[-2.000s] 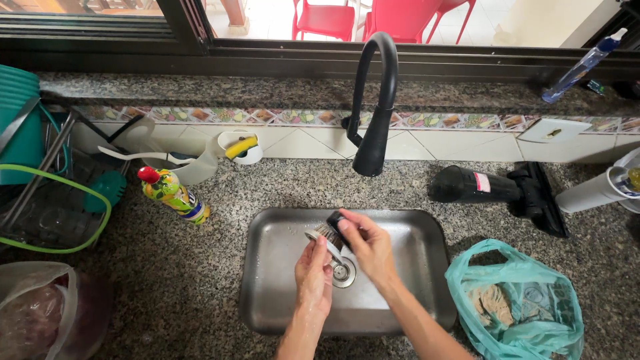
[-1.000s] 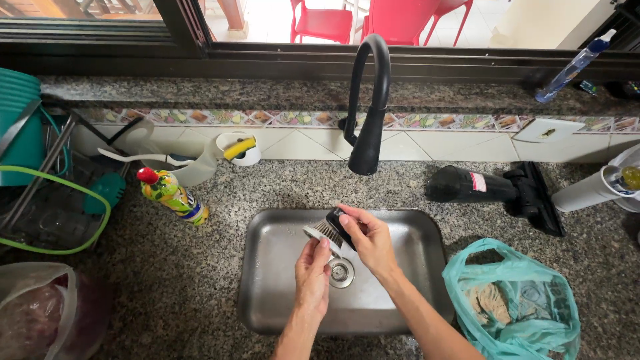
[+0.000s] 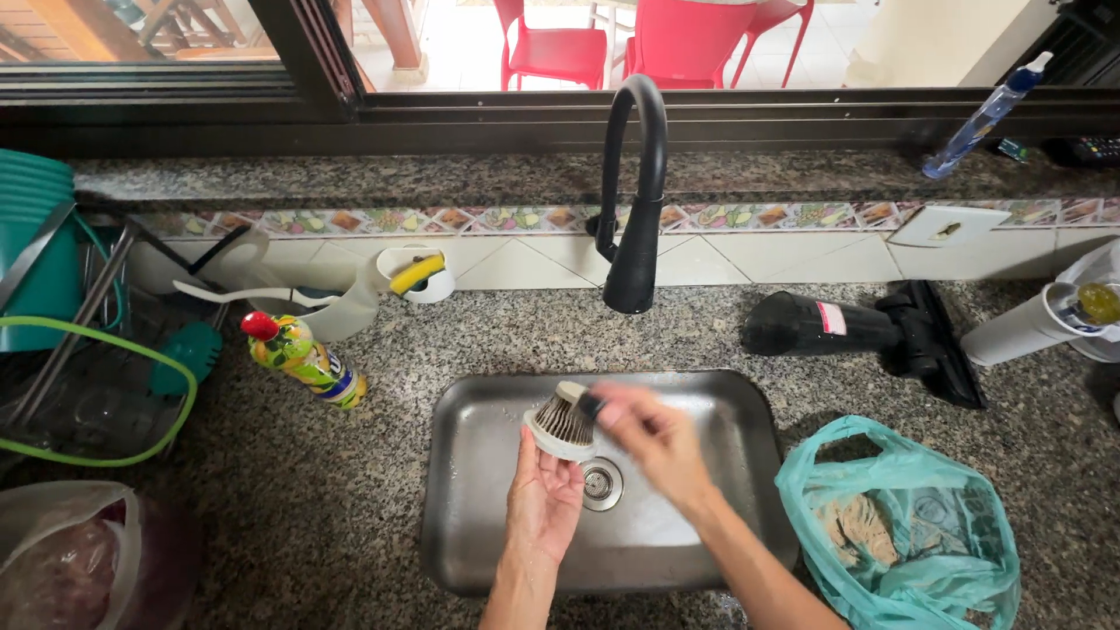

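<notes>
My left hand [image 3: 549, 499] holds a pleated cone-shaped filter [image 3: 563, 424] by its pale rim, over the stainless steel sink [image 3: 490, 542]. The filter's pleats look dirty grey-brown, and its narrow pale end points up. My right hand [image 3: 652, 437], blurred, grips a small black object [image 3: 592, 405] against the filter's upper side; its exact kind is unclear. Below the hands lies the round drain strainer [image 3: 601, 484]. A black gooseneck faucet [image 3: 634, 254] stands behind the sink, with no water seen running from it.
Right of the sink sit a teal plastic bag [image 3: 892, 472] and a black vacuum cleaner part [image 3: 814, 325] with a wide floor head. To the left are a detergent bottle [image 3: 311, 363], a sponge [image 3: 417, 274] in a white holder and a dish rack [image 3: 79, 324] with teal bowls.
The filter now stands with its narrow end up, where its pleated side was turned toward the black object. My right hand has drawn back slightly and blurs with motion.
</notes>
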